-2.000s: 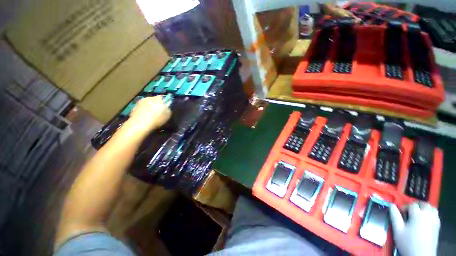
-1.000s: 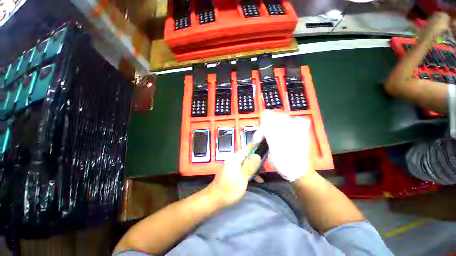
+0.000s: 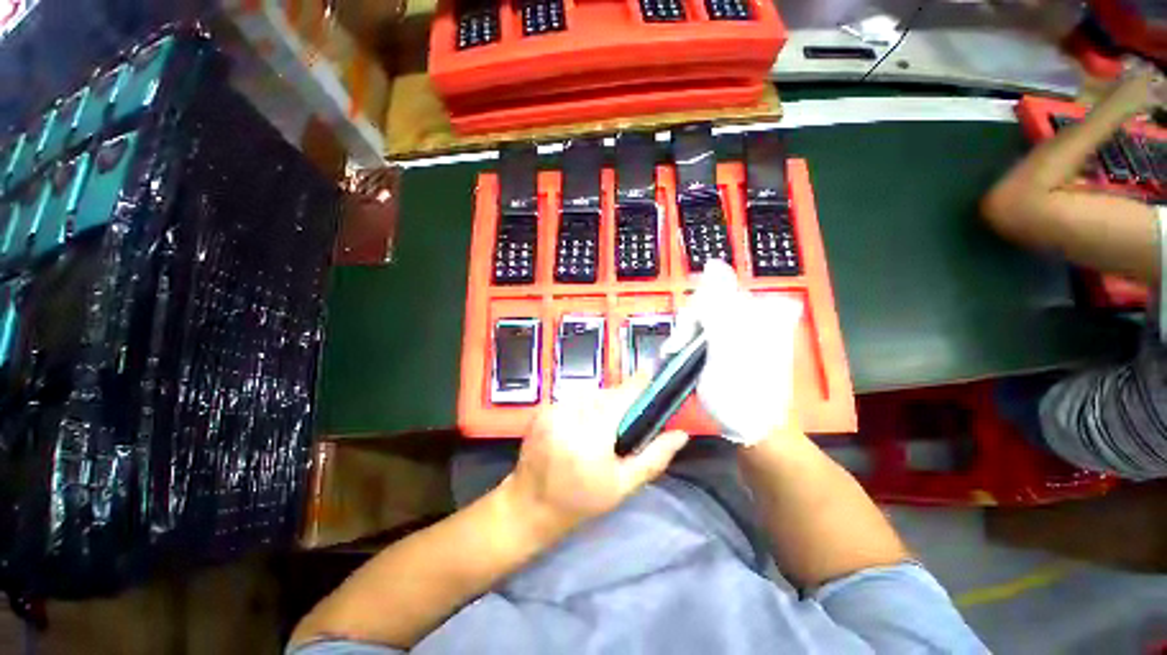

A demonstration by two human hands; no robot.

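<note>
A red phone tray (image 3: 479,371) lies in front of me. Its far row holds several open black flip phones (image 3: 636,239); its near row shows three closed phones with pale screens (image 3: 517,361). Above the near row, a dark phone with a teal edge (image 3: 662,395) is held tilted between my hands. My bare left hand (image 3: 576,448) grips its lower end. My white-gloved right hand (image 3: 749,365) is at its upper end, fingers closed around it; the glove is overexposed and hides part of the tray.
A wrapped black tray stack (image 3: 205,333) with teal parts (image 3: 96,186) stands at left. Stacked red trays (image 3: 608,71) sit at the back. At right, a co-worker's arm (image 3: 1075,211) reaches over another red tray (image 3: 1043,118) on the green bench (image 3: 921,243). A red stool (image 3: 979,441) stands below.
My left hand has left the teal stack, and my right hand has left the tray's right end; both came together on the phone. Since a second ago, the phone's teal edge shows more.
</note>
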